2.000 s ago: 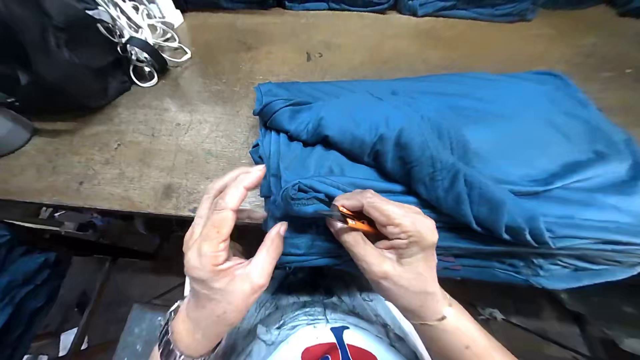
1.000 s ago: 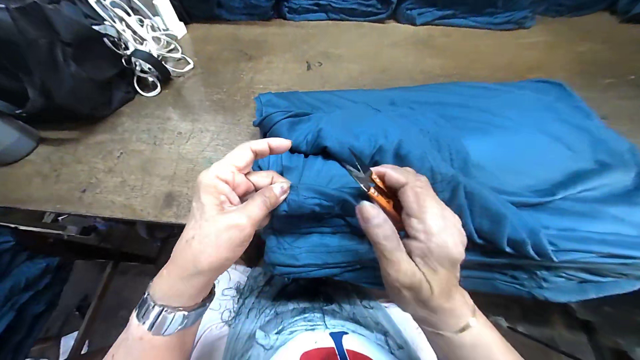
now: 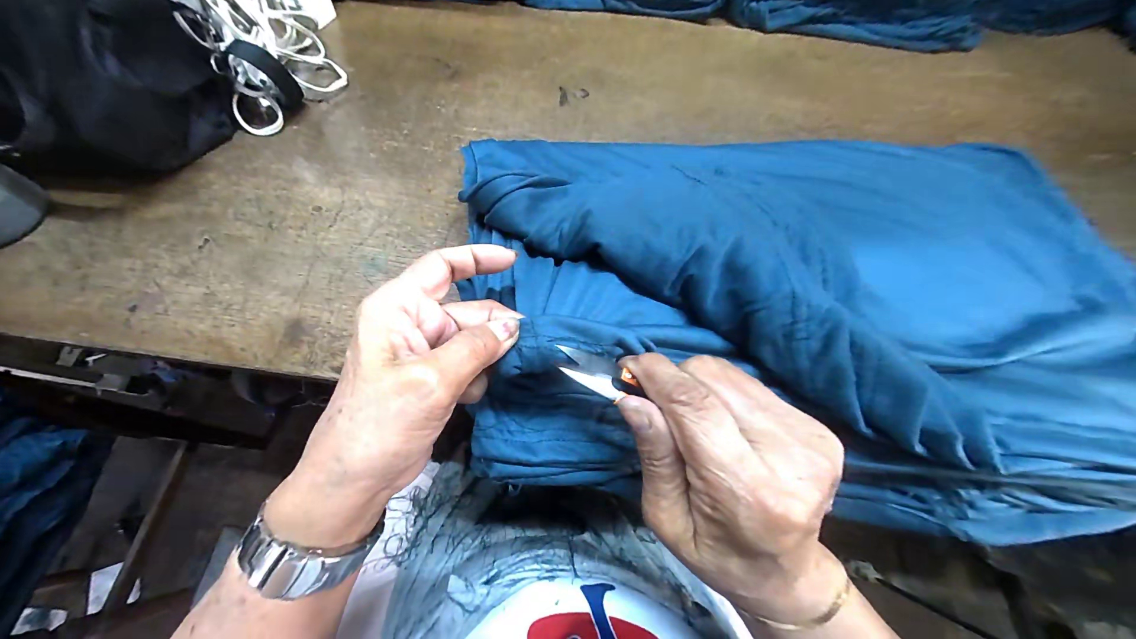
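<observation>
Blue knit fabric garments lie in a folded pile over the front edge of the wooden table. My left hand is at the pile's left end, thumb and a finger pinched together at the cloth's edge, the index finger stretched out; what sits in the pinch is too small to tell, perhaps fabric or thread. In my right hand are orange-handled thread snips, their two pointed blades apart and directed left over the cloth, a short way from my left fingertips. Most of the handle is hidden by my fingers.
A black bag and a tangle of white cords lie at the table's back left. More blue fabric runs along the far edge. The wooden tabletop ends at a front edge, with blue cloth below it at the left.
My left thumb and finger, apart two seconds ago, have closed at the cloth's edge. The snips, pointing up and left a second ago, now point more level to the left.
</observation>
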